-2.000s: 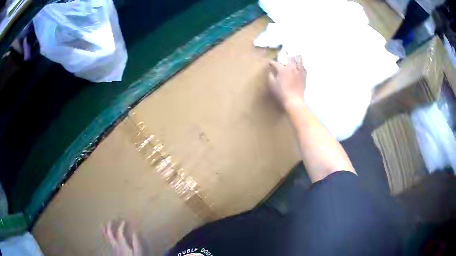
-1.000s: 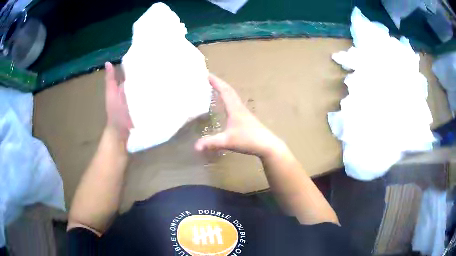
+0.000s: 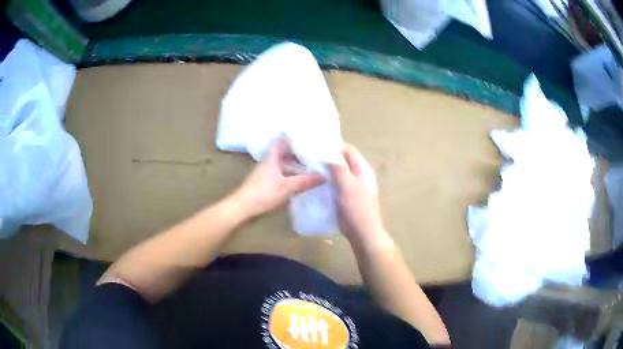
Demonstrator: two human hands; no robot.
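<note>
A white protective bag [image 3: 283, 95] lies over the middle of the cardboard bench cover [image 3: 164, 123]. Its far part is broad and its near end is narrower and hangs towards me. My left hand [image 3: 277, 178] pinches the bag's near part from the left, fingers bunched. My right hand [image 3: 355, 191] holds the same part from the right, the two hands almost touching. Whether anything is inside the bag cannot be seen. A pile of crumpled white bags [image 3: 536, 204] lies at the bench's right end.
A bulky white bundle [image 3: 41, 150] lies at the left end of the bench. Beyond the taped green edge [image 3: 171, 48] is the dark green conveyor [image 3: 273, 17], with a white bag [image 3: 437, 17] on it. A brown carton [image 3: 567, 307] stands at the lower right.
The bag has moved from upright between spread hands at the left to lower and nearer the middle. Both hands have closed on its near part. The view has shifted.
</note>
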